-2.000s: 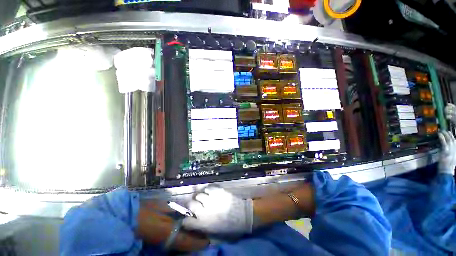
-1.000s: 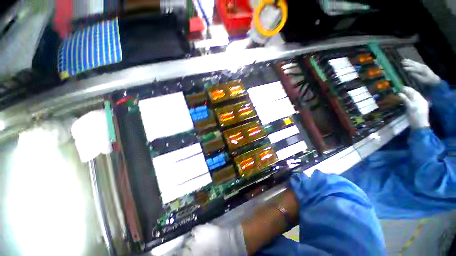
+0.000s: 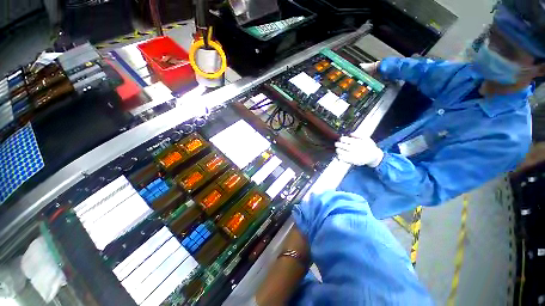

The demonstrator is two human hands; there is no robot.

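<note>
A large dark green circuit board (image 3: 179, 210) lies in a black carrier on the line in front of me, slanting from lower left to upper right. White blocks (image 3: 155, 263) sit at both sides, blue parts (image 3: 195, 238) beside them and amber transformers (image 3: 210, 199) in mid-board. A small yellow part (image 3: 266, 155) sits by the right white blocks. My right forearm with a thin bangle (image 3: 288, 254) shows at the bottom edge; the hand is cut off. My left hand is out of the picture.
A coworker in blue has a gloved hand (image 3: 358, 150) at the rail by a second board (image 3: 325, 89). Beyond the rail are a yellow ring (image 3: 208, 42), red bin (image 3: 168, 60), black tote (image 3: 269, 42) and blue-dotted sheet (image 3: 21, 158). A white cloth (image 3: 43, 269) lies lower left.
The view has swung right and tilted, bringing in the coworker's upper body, tote and red bin. My left arm and gloved right hand have left view; the bright section is nearly gone.
</note>
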